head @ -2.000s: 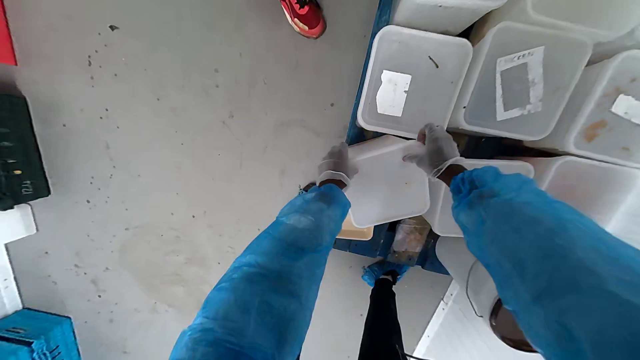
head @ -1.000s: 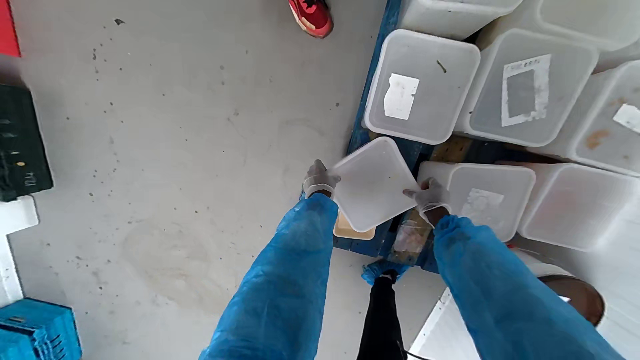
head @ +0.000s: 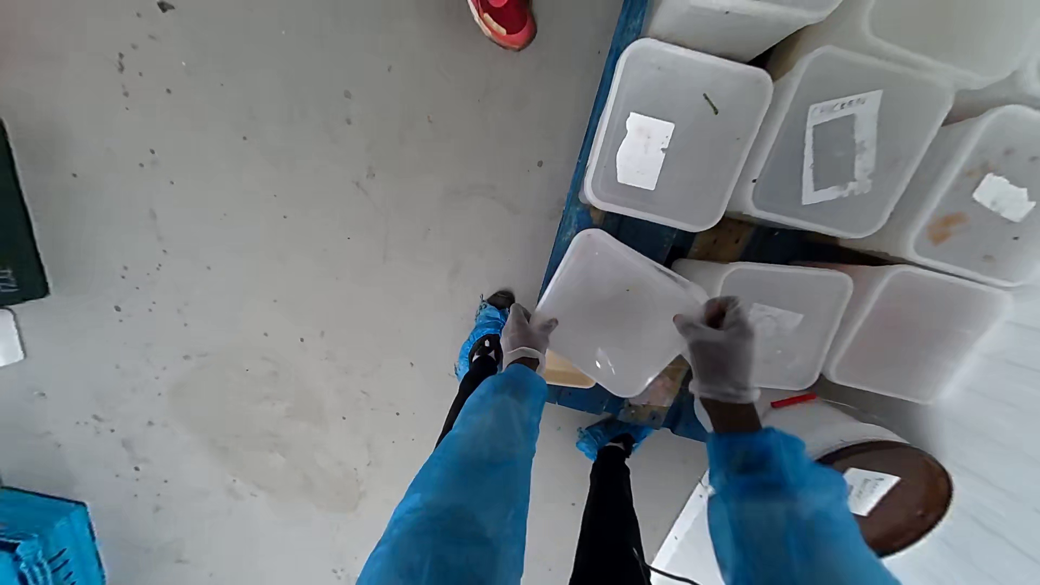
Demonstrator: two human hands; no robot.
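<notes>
A translucent white plastic container with a flat square lid (head: 621,313) is tilted between my gloved hands, over a corner of the blue pallet (head: 587,398). My left hand (head: 526,331) grips its left edge. At its right edge, my right hand (head: 719,349) is curled with fingers bent against or just beside the rim; whether it holds the rim is unclear. Beneath the container, a beige tub (head: 566,372) shows in part. To the right stands another lidded container (head: 800,305), and above is a lidded container with a torn white label (head: 686,134).
More containers (head: 853,142) crowd the pallet at upper right. A round brown lid (head: 910,496) lies at lower right near a white wall. A person's red shoe (head: 505,20) is at the top. Blue crates (head: 53,536) and a dark green crate (head: 18,236) stand left on the grey floor.
My right hand has shifted along the container's right edge and its fingers have curled. The container stays near the pallet corner, turned from its first angle. My other shoe-covered foot has come into view.
</notes>
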